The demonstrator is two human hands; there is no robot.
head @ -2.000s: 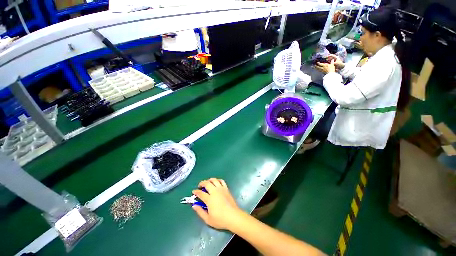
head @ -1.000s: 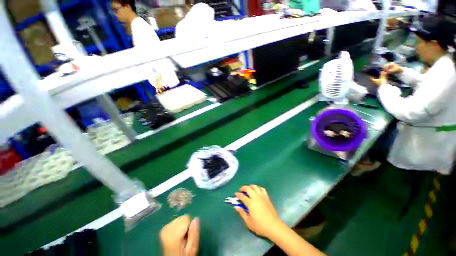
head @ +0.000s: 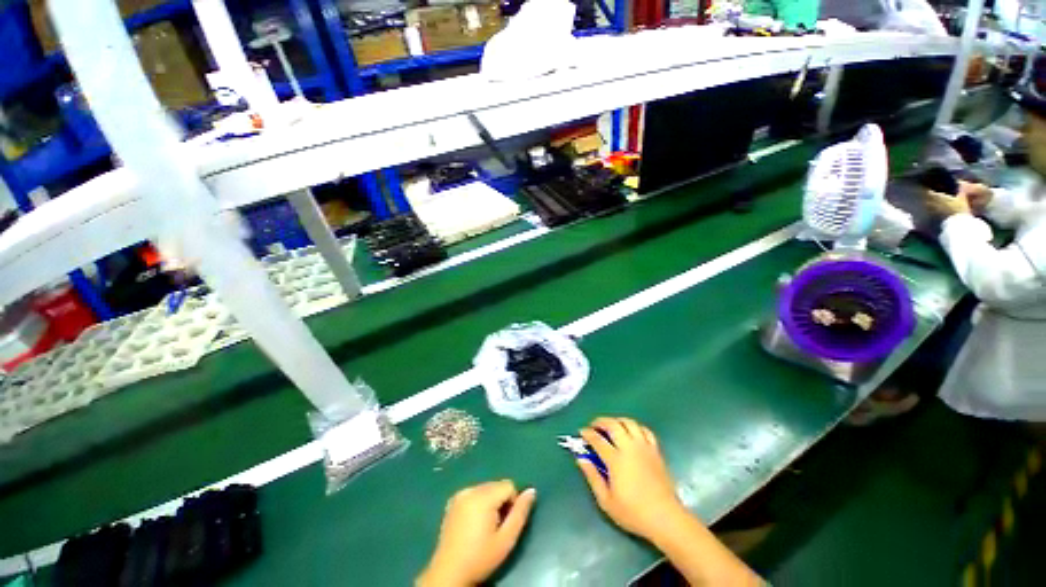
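My right hand [head: 629, 472] lies over the blue-handled cutters [head: 588, 452] on the green bench, its fingers around the handles, the silver jaws pointing left. My left hand [head: 479, 530] is curled above the bench to the left, thumb out; no object shows in it. A pile of tiny metal pins [head: 452, 432] lies ahead of my left hand. An open clear bag [head: 500, 388] holding small black parts [head: 536, 369] stands ahead of my hands. A row of black housings [head: 163, 541] sits at the lower left.
A zip bag of pins [head: 358, 441] lies at the foot of the white post [head: 266, 310]. A purple fan [head: 847, 307] and a white fan [head: 847, 189] stand at right, beside a person in white [head: 1000, 287]. White trays [head: 172, 321] lie across the line.
The view has swung left, so the bench things sit further right. My left hand has come into view, and so has the row of housings. My right hand stays on the cutters.
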